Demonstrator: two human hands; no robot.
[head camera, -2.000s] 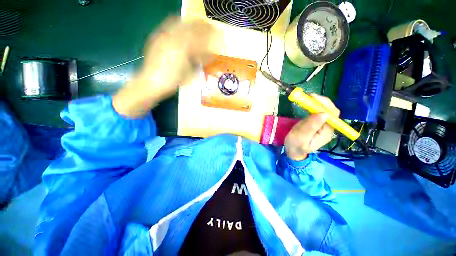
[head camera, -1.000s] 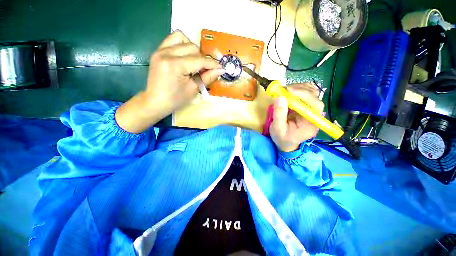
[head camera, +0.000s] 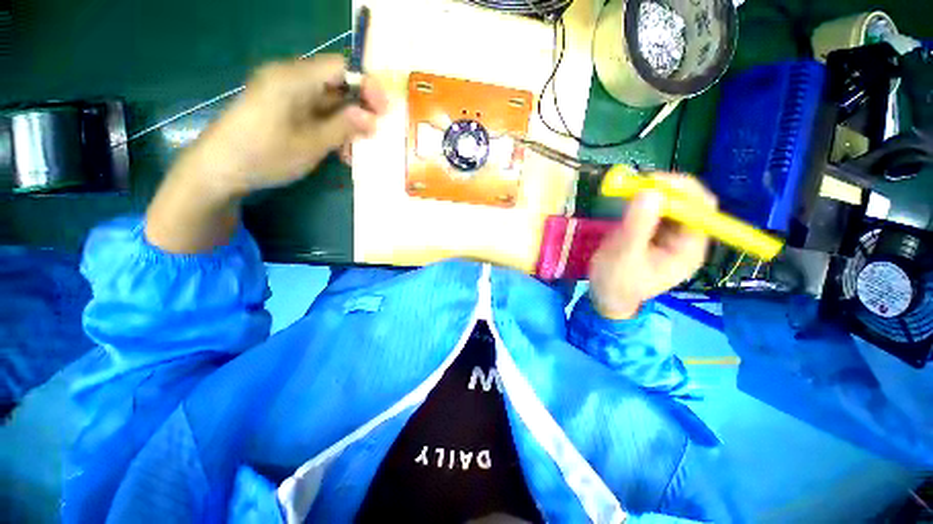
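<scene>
An orange-brown square fixture (head camera: 430, 184) lies on the cream board (head camera: 409, 237). A dark round workpiece (head camera: 467, 145) sits in its centre. My left hand (head camera: 297, 118), slightly blurred, is left of the fixture and holds slim dark tweezers (head camera: 357, 56) pointing up and away. A thin solder wire (head camera: 220, 99) runs from the spool (head camera: 63, 150) toward this hand. My right hand (head camera: 655, 246) holds the yellow-handled soldering iron (head camera: 716, 223). The iron's metal tip is at the fixture's right edge, off the workpiece.
A pink-red block (head camera: 573, 246) lies beside the board. A round pale tin with silvery scraps (head camera: 614, 61) stands at the upper right. A blue soldering station (head camera: 762, 148) and a black square fan (head camera: 888, 292) are at the right. A wire fan grille (head camera: 522, 5) shows at the top edge.
My left hand has moved left, away from the workpiece, and the tweezers now point up. The iron has drawn back to the right. The view has shifted slightly.
</scene>
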